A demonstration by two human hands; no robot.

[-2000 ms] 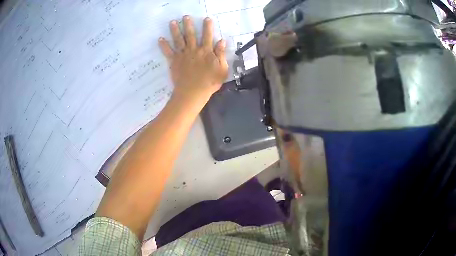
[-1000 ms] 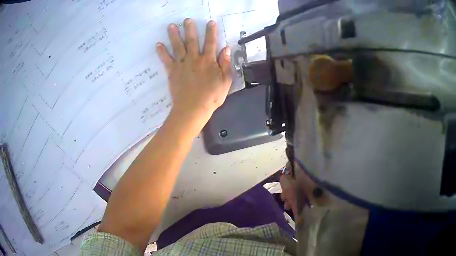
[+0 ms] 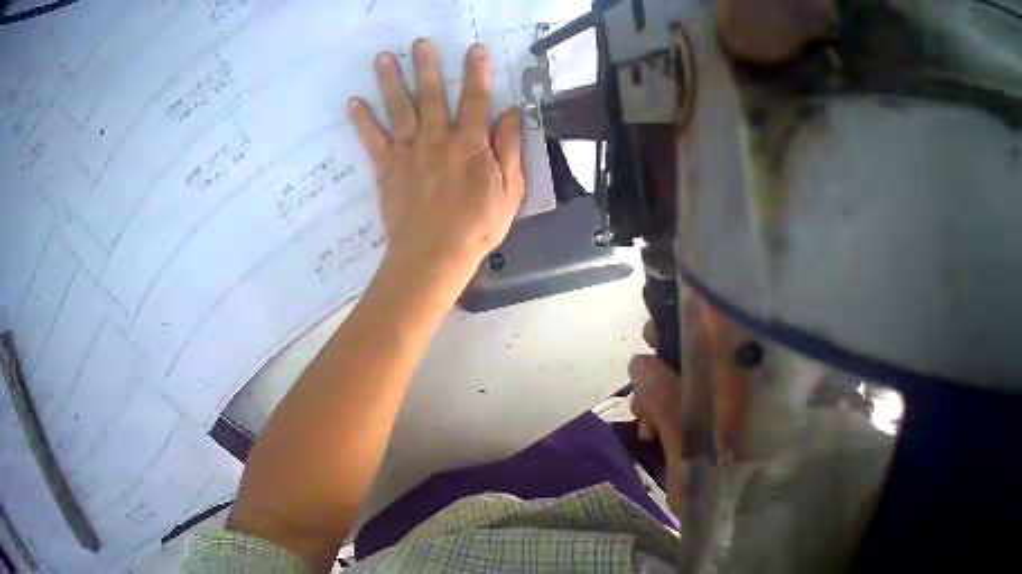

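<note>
My left hand [image 3: 443, 179] lies flat, palm down and fingers spread, on the white paper marker [image 3: 241, 264] over the fabric lay, whose dark edge [image 3: 232, 437] shows left of my forearm. The large silver and blue cutting machine [image 3: 818, 235] fills the right side. Its grey base plate [image 3: 544, 269] shows partly beside my wrist, its upper part under the lay. My right hand [image 3: 656, 404] is partly hidden behind the machine body, with its fingers around a dark handle [image 3: 663, 314]. The blade's cutting point is not clearly visible.
A narrow grey-brown stick [image 3: 45, 448] lies on the paper at the left, with part of another below it. The pale table top [image 3: 448, 381] shows below the base plate. Purple cloth [image 3: 493, 477] and a checked shirt are at the bottom edge.
The machine and base plate have moved up in the picture, and less of the plate shows. More of my right hand shows. My left hand has stayed nearly in place on the paper.
</note>
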